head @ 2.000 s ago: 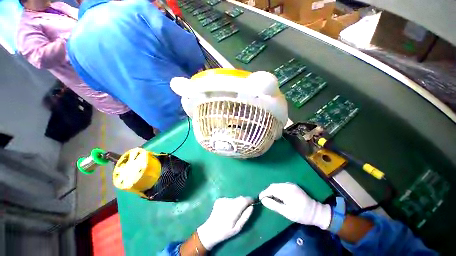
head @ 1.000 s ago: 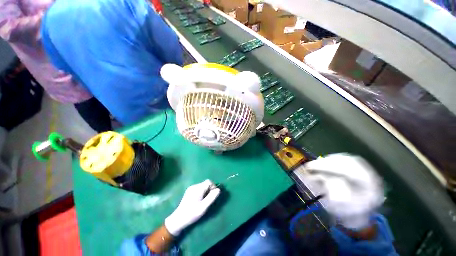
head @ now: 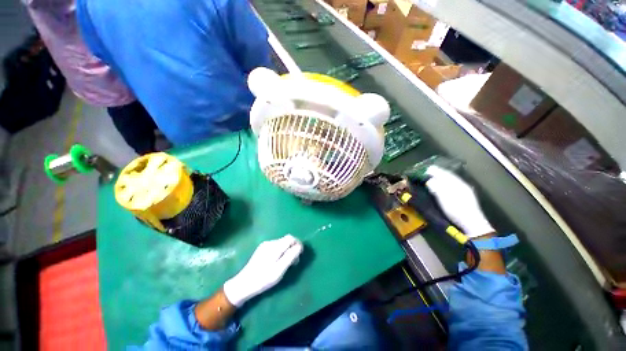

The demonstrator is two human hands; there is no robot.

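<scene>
My left hand, in a white glove, rests low over the green mat with fingers closed. A thin pale line, like solder wire, runs out from its fingertips. My right hand, white-gloved with a light blue band at the cuff, is stretched over the conveyor. Its fingers are at the near edge of a green circuit board, which is blurred; whether they grip it cannot be told. The soldering iron, black with yellow bands, sits in its stand left of my right hand.
A bench fan stands at the mat's back. A yellow slotted drum on a black fan and a solder spool are at left. A red-bottomed bin is lower left. More boards lie on the conveyor. People stand behind.
My hands were together over the mat, then parted. My right hand has moved right and forward from beside the iron stand to the board on the conveyor. My left hand stays over the mat.
</scene>
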